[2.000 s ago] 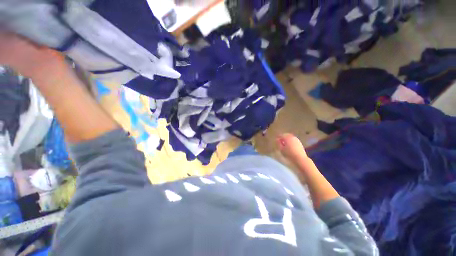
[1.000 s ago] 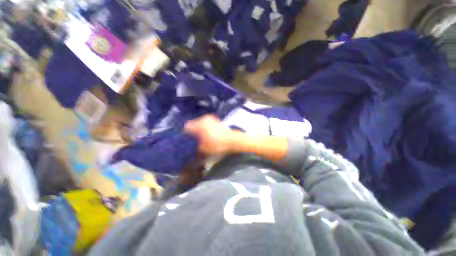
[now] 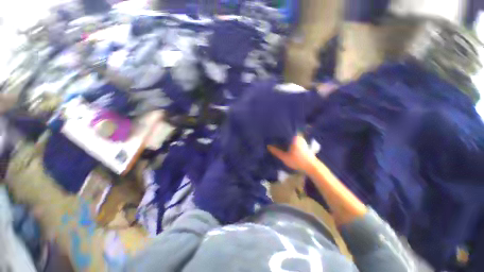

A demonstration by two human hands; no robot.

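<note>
A navy garment (image 3: 255, 119) is spread and raised in front of my body, with a whitish patch at its upper edge. My right hand (image 3: 295, 155) lies at the garment's right side, thumb pointing left and apart from the fingers. Blur hides whether the fingers grip the cloth. My left hand is not visible; only the grey left sleeve shows, ending behind the garment's lower part.
A large navy pile (image 3: 392, 143) fills the right side, with mottled cloth (image 3: 446, 53) behind it. Mixed grey and navy pieces (image 3: 175, 69) lie heaped ahead. A white sewing machine with a purple part (image 3: 112, 125) stands at left. Navy and pale pieces (image 3: 178, 196) lie below the garment.
The navy garment, bunched low before my body, is now raised and spread out. My right hand has moved right and up. The view has tilted up, showing more of the far heap.
</note>
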